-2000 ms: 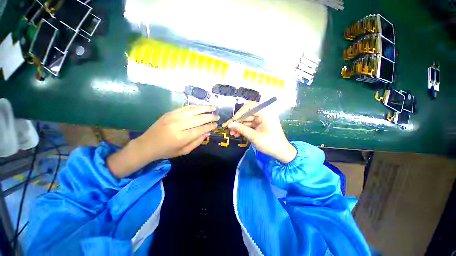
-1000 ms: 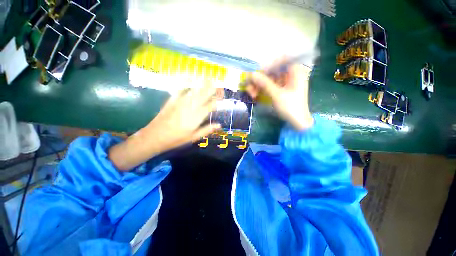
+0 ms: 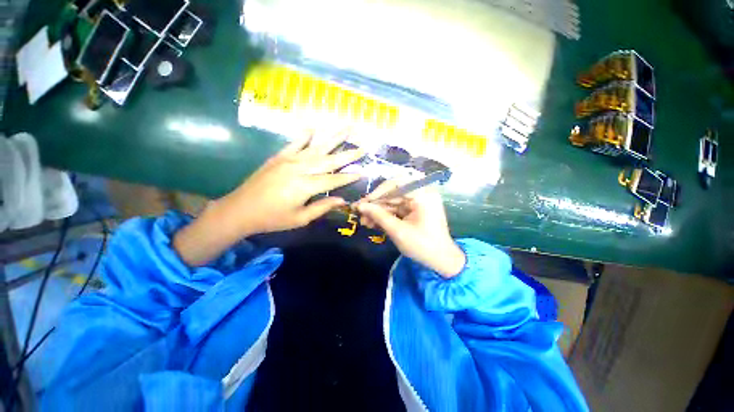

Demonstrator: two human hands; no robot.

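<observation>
A row of display modules (image 3: 351, 190) lies at the mat's front edge, its orange-gold flex tails (image 3: 348, 224) pointing toward me and partly hidden. My left hand (image 3: 278, 193) lies over the row's left part, its thumb and fingertips at the modules. My right hand (image 3: 410, 225) holds a slim grey pen-like tool (image 3: 418, 184) that slants up to the right. The right fingertips meet the left thumb at the base of the tails. Dark round pieces (image 3: 396, 154) show at the far edge. Yellow pieces (image 3: 322, 95) sit in a row on a glossy white sheet just behind.
A large pale film sheet (image 3: 402, 40) lies behind. Short white strips (image 3: 518, 127) are right of it. Stacked module groups (image 3: 618, 105) and small modules (image 3: 649, 193) lie at right. A loose module pile (image 3: 133, 48) and a white card (image 3: 42, 64) are at left.
My right hand moved to the yellow pieces, then came back with the tool to the tails. My left hand stays over the modules. The whole view has shifted slightly.
</observation>
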